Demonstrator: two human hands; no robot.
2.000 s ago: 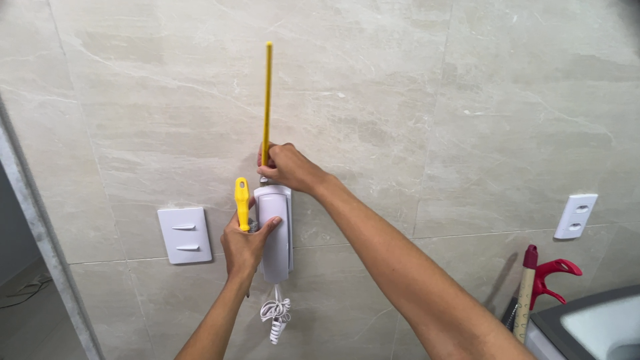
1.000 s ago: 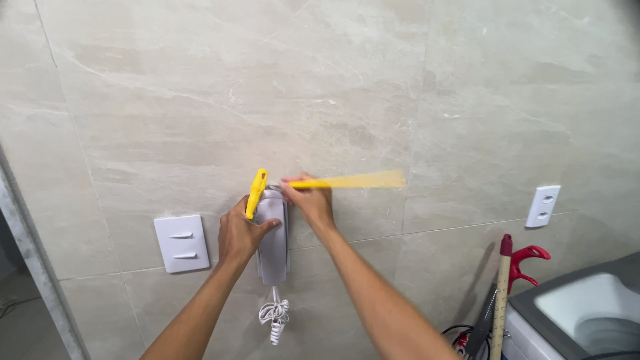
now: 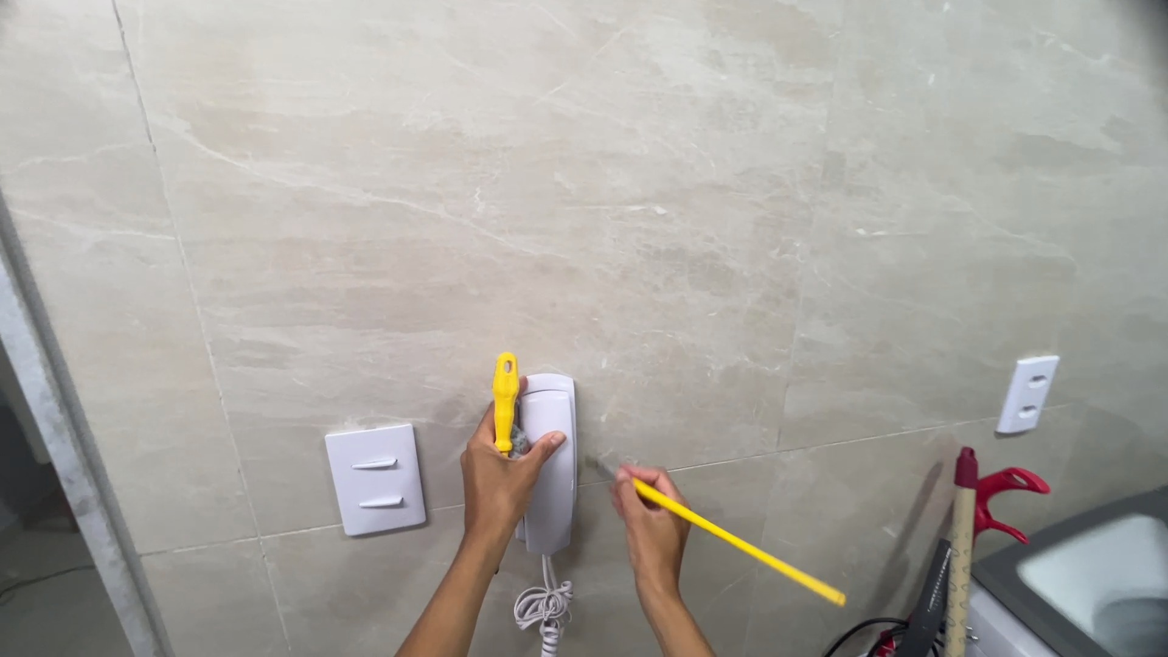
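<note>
A white wall-mounted intercom handset [image 3: 549, 456] hangs on the tiled wall, its coiled white cord [image 3: 545, 604] bunched below. My left hand [image 3: 497, 479] grips the handset's left side, thumb across its front, and also holds a yellow-handled tool [image 3: 505, 401] upright; the tool's lower end is hidden by the hand. Grey fuzzy material [image 3: 519, 440] shows between that tool and the handset. To the right of the handset, my right hand [image 3: 652, 520] holds a long, thin yellow-handled brush or similar tool [image 3: 744, 543], its handle slanting down to the right. Its blurred tip points at the handset's right side.
A white double switch plate [image 3: 376, 479] is on the wall at left, a white outlet plate [image 3: 1028, 395] at right. Lower right stand a wooden pole [image 3: 960, 566], a red plastic handle [image 3: 1004, 502] and a grey-rimmed appliance [image 3: 1022, 579]. A door frame [image 3: 68, 456] edges the left.
My right hand has moved from the handset's top down to its right side, and the long yellow handle has swung from upright to slanting down right. The left hand stays on the handset.
</note>
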